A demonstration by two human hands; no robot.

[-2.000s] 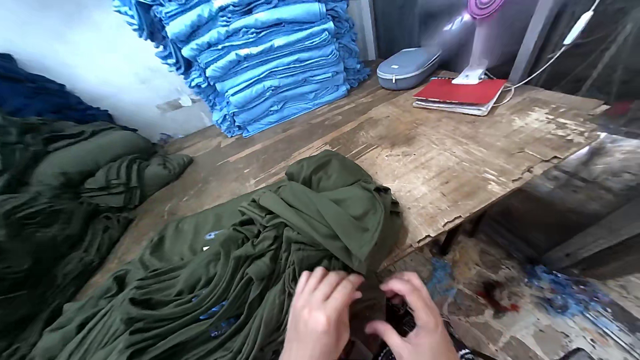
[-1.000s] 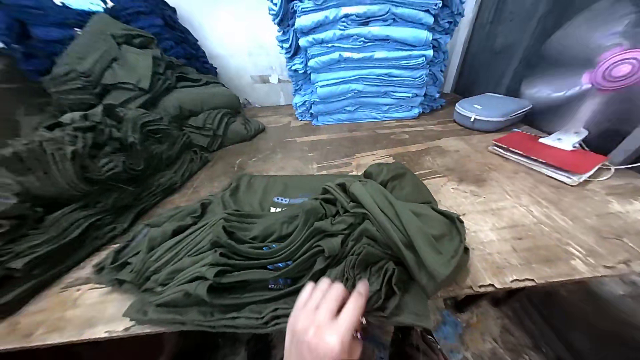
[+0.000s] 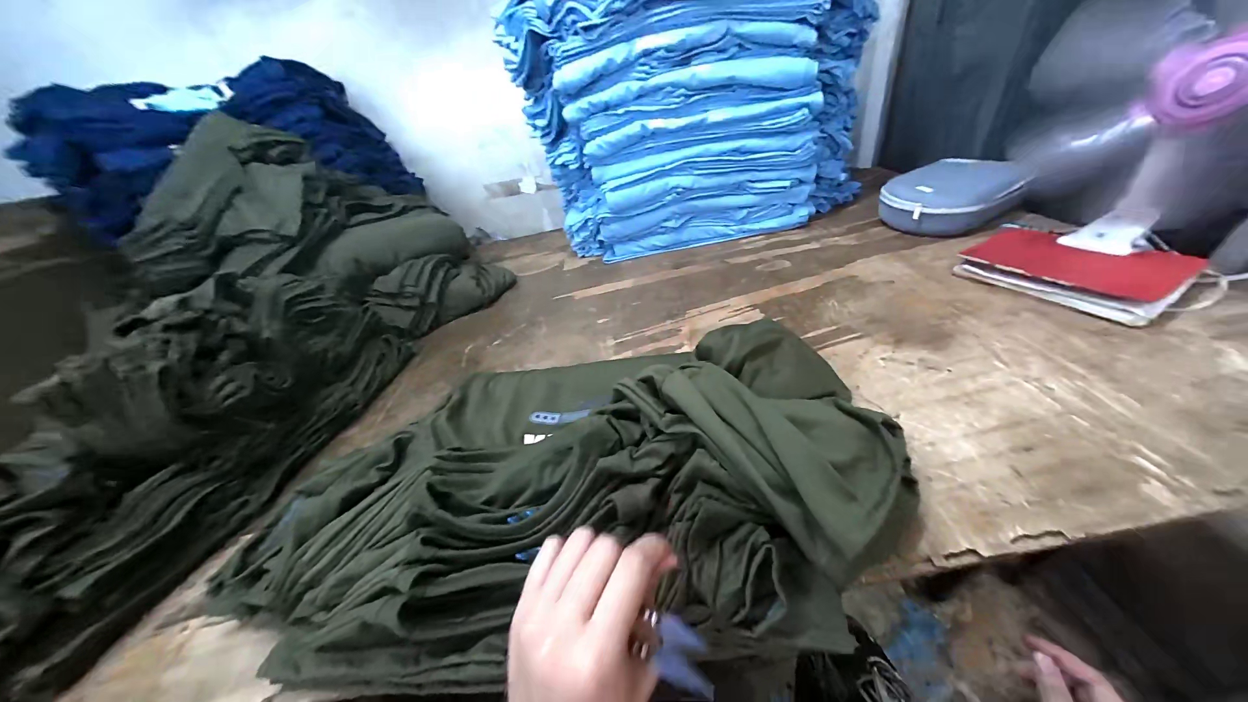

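A loose stack of dark green knit garments [image 3: 487, 497], with folded necklines and small blue and white prints, lies on the wooden table. A bunched green fold [image 3: 780, 439] covers its right side. My left hand [image 3: 585, 614] is at the front edge of the stack, its fingers bent and close together against the cloth. Beside its thumb side shows a small blurred blue-purple thing [image 3: 682, 655] with something shiny near it; whether the hand grips this or the cloth is unclear. My right hand [image 3: 1068, 673] is partly seen at the lower right, beyond the table edge, away from the stack.
A heap of dark green garments [image 3: 244, 370] lies at the left, with navy garments [image 3: 322, 117] behind. Folded light blue garments [image 3: 692, 146] stand stacked at the back. A grey zip case [image 3: 951, 195], a red-covered book [image 3: 1082, 263] and a running pink fan [image 3: 1204, 83] are at the right.
My right hand was beside my left hand two seconds ago, went out of view, and now shows at the lower right. My left hand stays by the stack's front edge. The view has turned left.
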